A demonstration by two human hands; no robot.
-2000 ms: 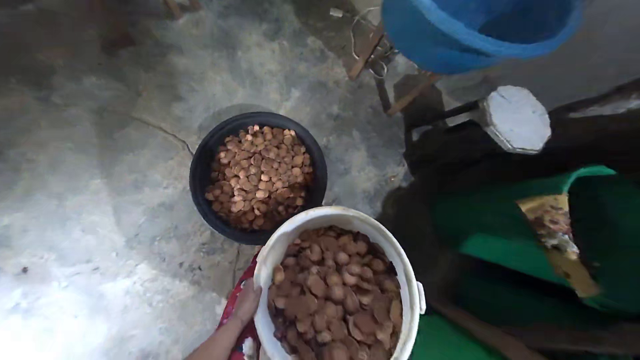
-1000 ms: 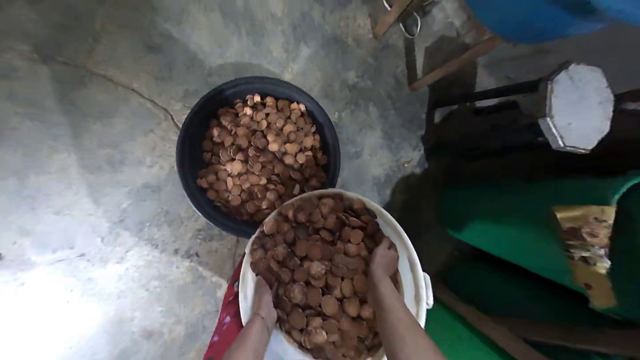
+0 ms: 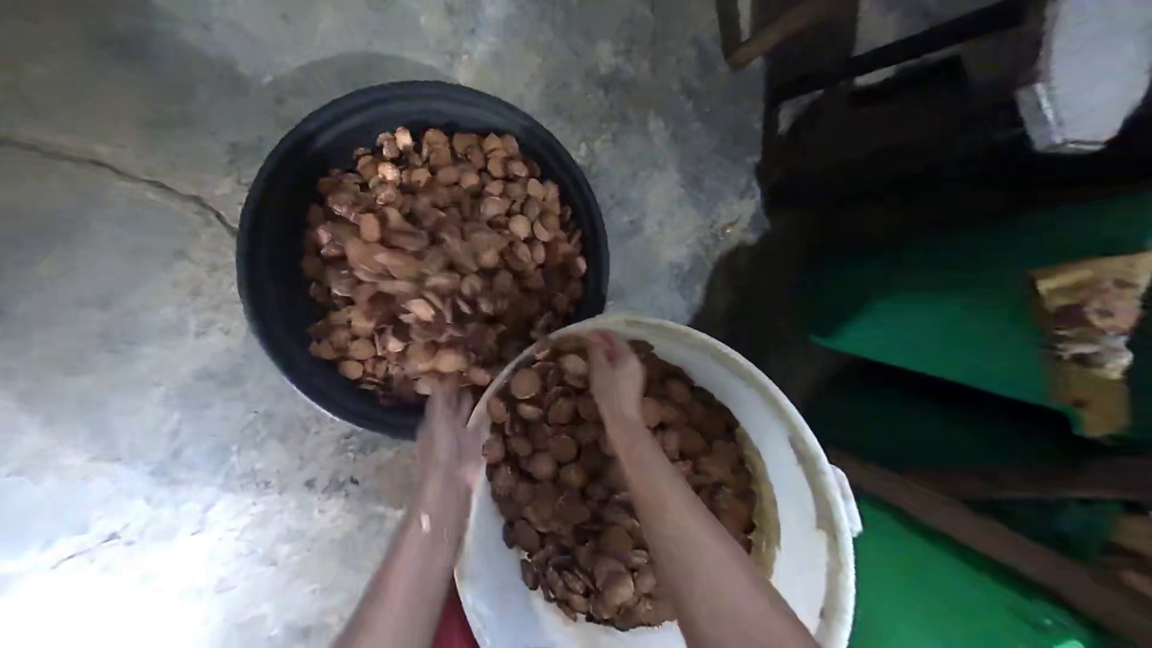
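Note:
A white plastic bucket [image 3: 837, 549] holds many flat round brown pieces [image 3: 576, 504]. Beside its upper left rim stands a round black tub [image 3: 270, 297], heaped with the same kind of brown pieces [image 3: 531, 225]; some of them are blurred in motion near the tub's middle. My left hand [image 3: 450, 427] is at the bucket's left rim, close to the tub's lower edge, fingers blurred. Over the pieces inside the bucket, near its upper rim, is my right hand [image 3: 616, 378]; whether it holds any is unclear.
Grey concrete floor [image 3: 117, 360] with a crack lies at the left. Green sheeting or containers [image 3: 954, 315] and a brown and gold packet [image 3: 1093, 333] are at the right, near a wooden bar [image 3: 1008, 540]. A stool-like pale top [image 3: 1089, 72] shows at the upper right.
Both hands have moved from the pieces in the bucket toward its upper left rim, by the tub. Brown pieces in the tub now blur with motion. The view has come closer.

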